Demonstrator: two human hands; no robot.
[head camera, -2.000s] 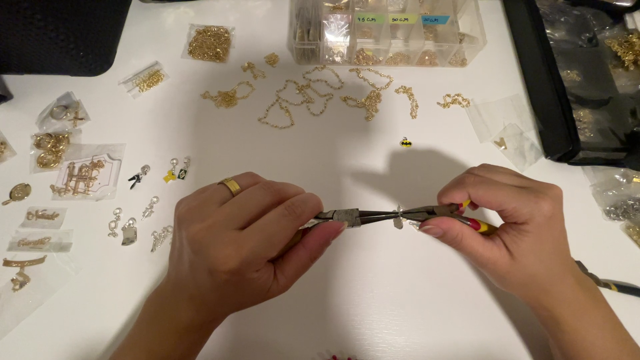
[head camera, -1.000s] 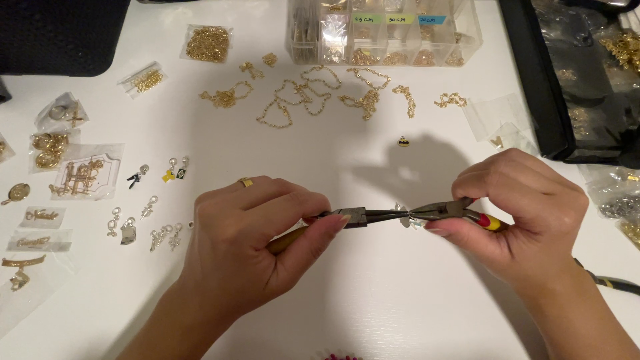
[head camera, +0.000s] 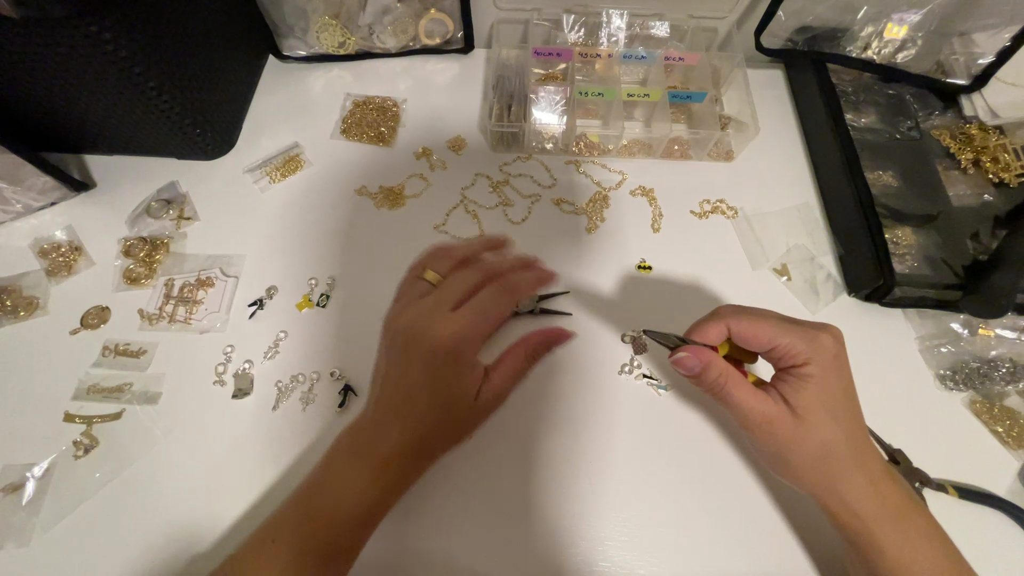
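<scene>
My left hand (head camera: 456, 344), slightly blurred, is spread over the table with fingers apart. Beneath its fingers lie small pliers (head camera: 544, 306) with slim jaws, their handles hidden. My right hand (head camera: 768, 384) holds needle-nose pliers (head camera: 672, 342) with yellow and red handles. At the tips of these pliers is a small silver charm (head camera: 638, 344); whether the jaws grip it, I cannot tell. More small charms (head camera: 632, 366) lie just below it. A yellow and black charm (head camera: 644, 266) rests farther back. Several silver charms (head camera: 242, 379) are spread left of my left hand.
Gold chains (head camera: 504, 192) lie across the back, before a clear compartment box (head camera: 620, 120). Bagged gold pieces (head camera: 188, 300) are at the left. A black case (head camera: 864, 184) stands at the right, with another pair of pliers (head camera: 920, 472) near my right forearm.
My left hand has let go of its pliers, which now lie on the table. The two pliers' tips, together before, are apart. The view takes in more of the table's back.
</scene>
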